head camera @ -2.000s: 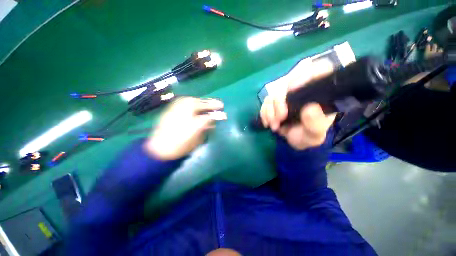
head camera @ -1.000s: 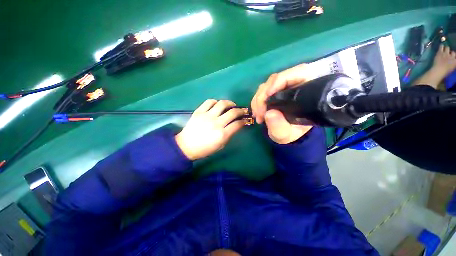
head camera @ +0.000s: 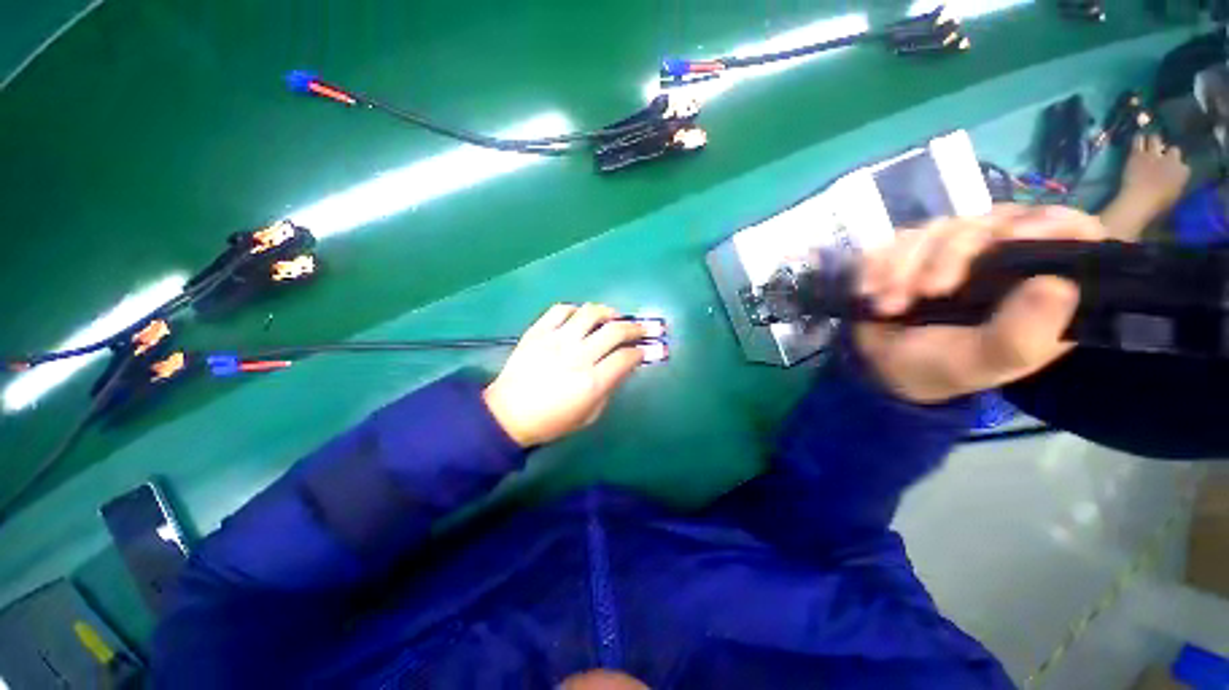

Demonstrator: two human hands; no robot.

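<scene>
My left hand (head camera: 566, 375) lies on the green mat, closed over the black clamps of a cable lead; their copper tips (head camera: 655, 340) show past my fingertips. The lead's thin black cable (head camera: 404, 345) runs left to a blue-and-red plug (head camera: 243, 365). My right hand (head camera: 964, 303), slightly blurred, is closed around the black electric screwdriver (head camera: 1146, 290), held roughly level. Its tip is at the left end of the white-grey screw feeder (head camera: 836, 223), by the small metal pickup. No screw can be made out.
More cable leads (head camera: 650, 135) lie in a row along the back of the mat. A phone (head camera: 144, 526) and a grey box (head camera: 61, 640) are at lower left. Another person's hand (head camera: 1152, 182) is at upper right beside more leads. A black rounded shape is at right.
My right hand has moved the screwdriver right, from the clamps to the screw feeder, and tilted it flatter. My left hand still holds the clamps in nearly the same place.
</scene>
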